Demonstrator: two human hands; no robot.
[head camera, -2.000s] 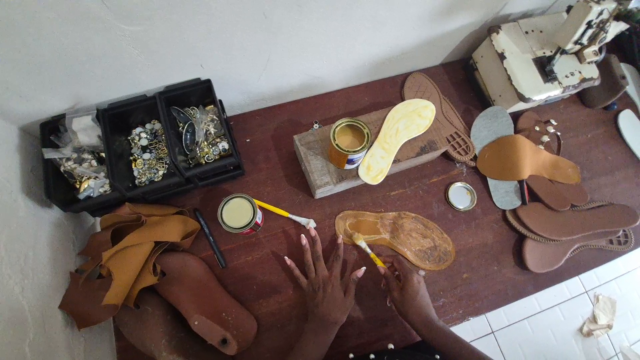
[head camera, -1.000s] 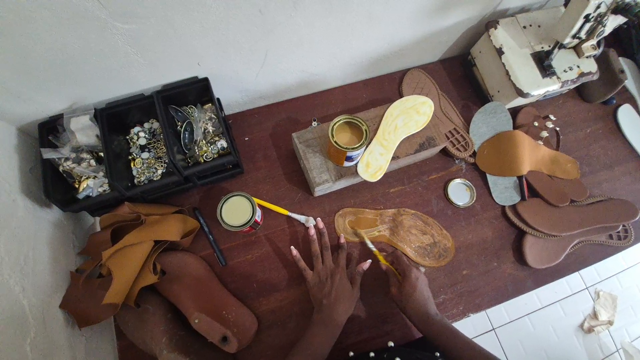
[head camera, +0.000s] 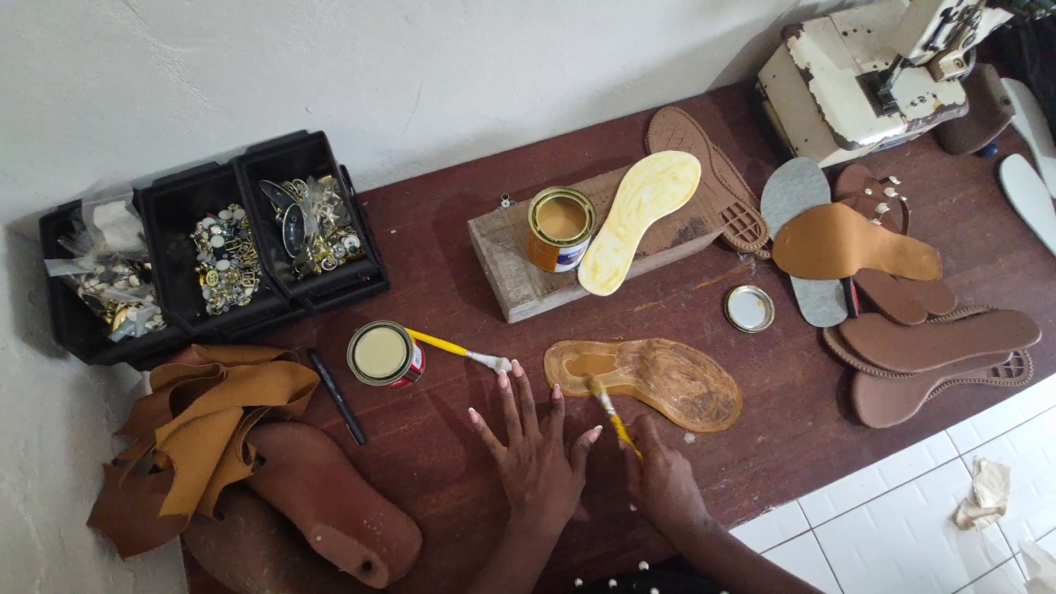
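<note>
A tan shoe sole (head camera: 693, 384), its surface wet-looking and streaked, lies flat on the dark red wooden table. My right hand (head camera: 664, 478) grips a yellow-handled brush (head camera: 617, 421), whose bristles rest on the sole's narrower left part. With fingers spread, my left hand (head camera: 536, 454) lies on the table below the sole, one fingertip at its left edge. Another yellow-handled brush (head camera: 445, 344) leans toward an open can of pale cream liquid (head camera: 379, 353). On a wooden block (head camera: 516, 293) stand an open can of tan liquid (head camera: 561, 223) and, beside it, a yellow-smeared insole (head camera: 643, 219).
A black compartment tray (head camera: 309, 305) holds metal fittings at left. Leather scraps (head camera: 206, 429), a brown sole form (head camera: 338, 503) and a black pen (head camera: 337, 396) lie below. Rightward are a can lid (head camera: 749, 308), stacked brown soles (head camera: 940, 342), a tan leather piece (head camera: 854, 243) and a sewing machine (head camera: 858, 82).
The brush in my right hand has moved over the sole's narrower part, from near its left end to slightly farther right. My left hand remains spread in nearly the same place.
</note>
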